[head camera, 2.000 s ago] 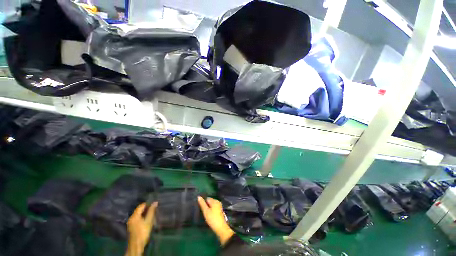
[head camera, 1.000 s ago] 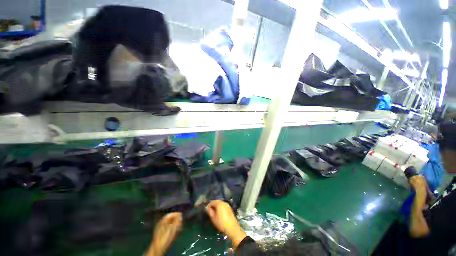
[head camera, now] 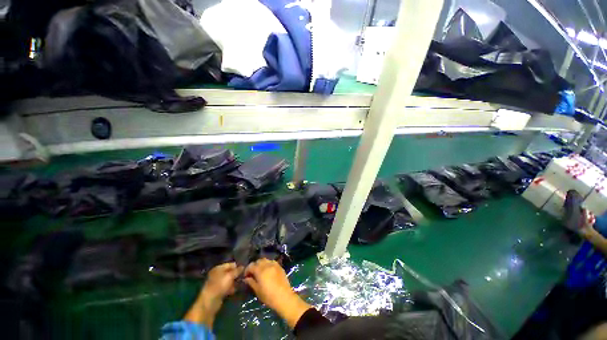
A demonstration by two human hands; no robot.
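My left hand (head camera: 219, 281) and my right hand (head camera: 266, 279) are close together at the lower middle. Their fingertips pinch the thin crinkled end of a black packet (head camera: 256, 229) lying on the green bench (head camera: 479, 246). The pinched end is partly hidden by the fingers. More dark packets lie to the left, some blurred, and a black packet (head camera: 379, 216) lies behind the upright. A bright crinkled clear film heap (head camera: 356, 289) lies right of my right hand.
A pale slanting upright (head camera: 379, 139) stands right of my hands. The raised shelf (head camera: 266, 119) holds large black bags (head camera: 126, 53) and a blue-and-white cloth (head camera: 286, 46). White cartons (head camera: 566, 179) and another worker's hand (head camera: 589, 232) are at right. More packets (head camera: 436, 192) line the bench.
The view has swung right, then tilted down. My hands have left the packet they flanked and come together at another packet's end. The other worker's arm now shows less at the right edge.
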